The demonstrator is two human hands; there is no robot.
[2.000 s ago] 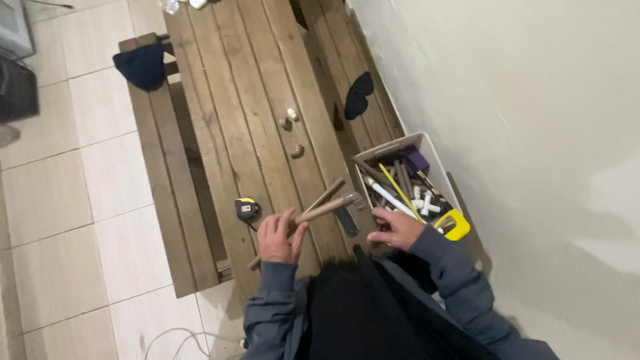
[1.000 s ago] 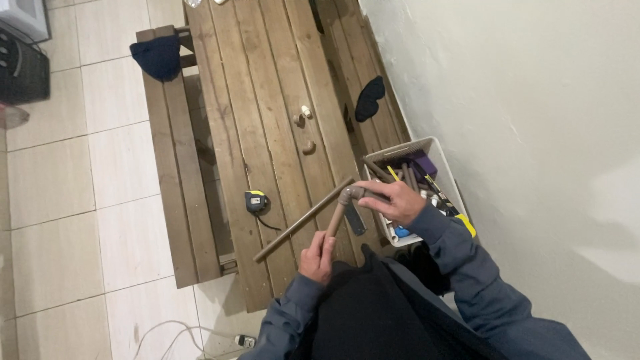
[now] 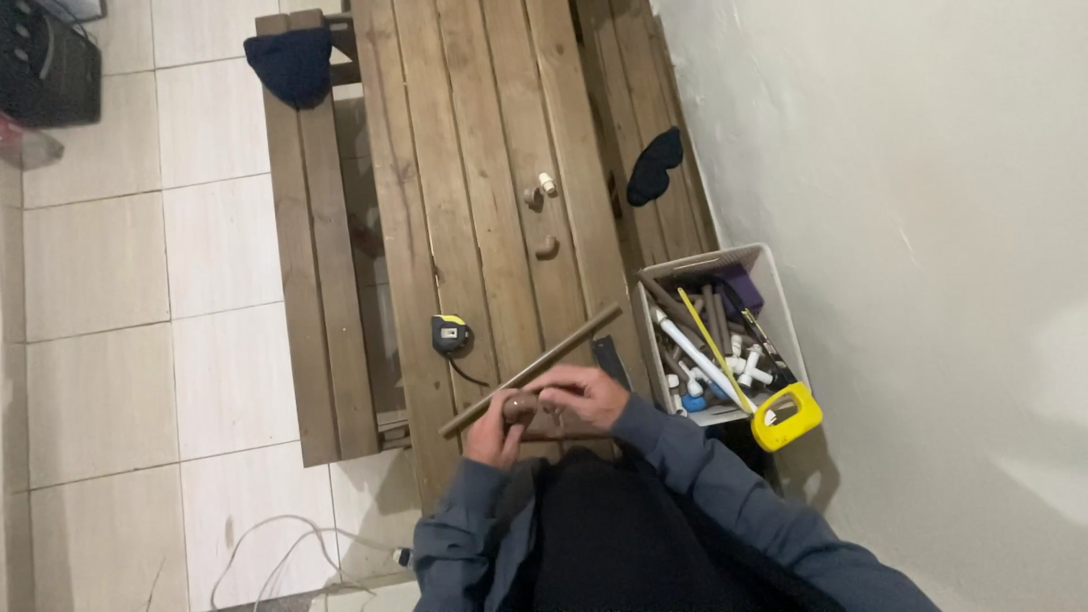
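Note:
My left hand (image 3: 493,432) grips a brown plastic pipe fitting (image 3: 519,408) low over the near part of the wooden table. Close beside it, my right hand (image 3: 591,396) has its fingers bent at the fitting; whether they hold a part of it is unclear. Just beyond my hands a long brown pipe (image 3: 544,361) lies diagonally on the planks. A dark flat object (image 3: 610,361) rests right of the pipe. The tape measure (image 3: 450,333) sits to the left. Farther up are a brown elbow fitting (image 3: 546,247), another brown fitting (image 3: 533,199) and a white fitting (image 3: 546,184).
Right of the table stands a white plastic basket (image 3: 786,319) with pipes, white fittings and a yellow-handled hacksaw (image 3: 789,416). A dark eye mask (image 3: 655,167) lies on the far bench, a dark knit cap (image 3: 293,64) on the left bench. A cable (image 3: 319,531) runs over the floor tiles.
The brown pipe piece with its fitting, held by both hands a second ago, has turned so that the fitting's round end shows at my left hand. My right hand has moved in from the basket's edge.

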